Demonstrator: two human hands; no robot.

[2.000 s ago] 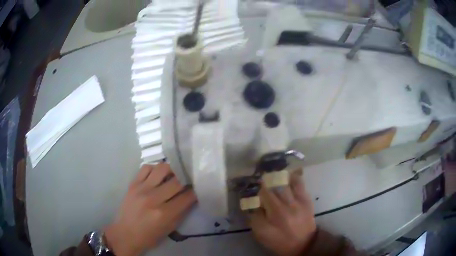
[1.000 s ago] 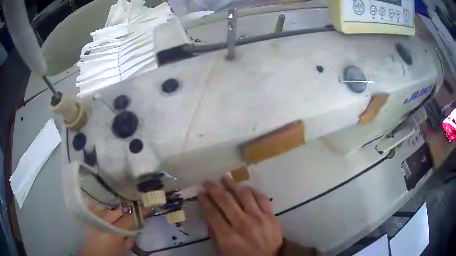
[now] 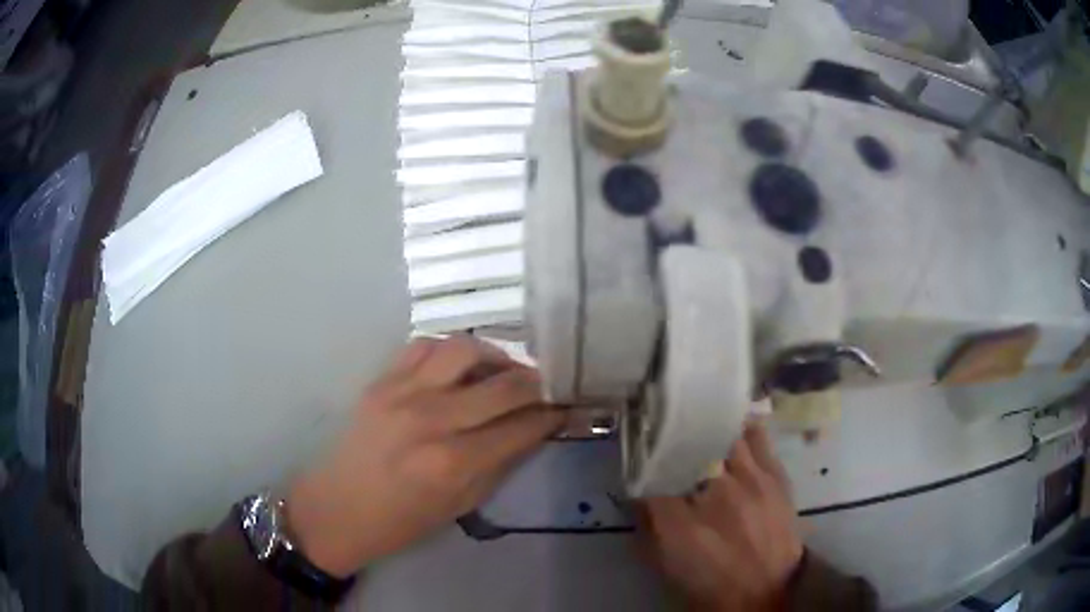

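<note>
The off-white sewing machine head [image 3: 705,215] stands in front of me. A chain of sewn white fabric strips [image 3: 464,179] lies behind and left of it, overlapping like pleats. My left hand [image 3: 436,448] lies flat on the table left of the needle area, fingertips at the chain's near end and beside the shiny needle plate [image 3: 586,422]. My right hand [image 3: 727,526] is under the head's near side, its fingers partly hidden by the white take-up guard [image 3: 699,371]. The needle and any strip there are hidden. I cannot tell whether either hand grips fabric.
A separate bundle of white strips [image 3: 213,215] lies on the left of the pale table [image 3: 263,395]. Clear plastic [image 3: 50,275] hangs past the left table edge. A control panel's edge is at the far upper right. A dark label sits at the right.
The view has swung left, so the machine head appears further right. My left hand now shows beside the head instead of behind the guard; my right hand is now partly behind the guard.
</note>
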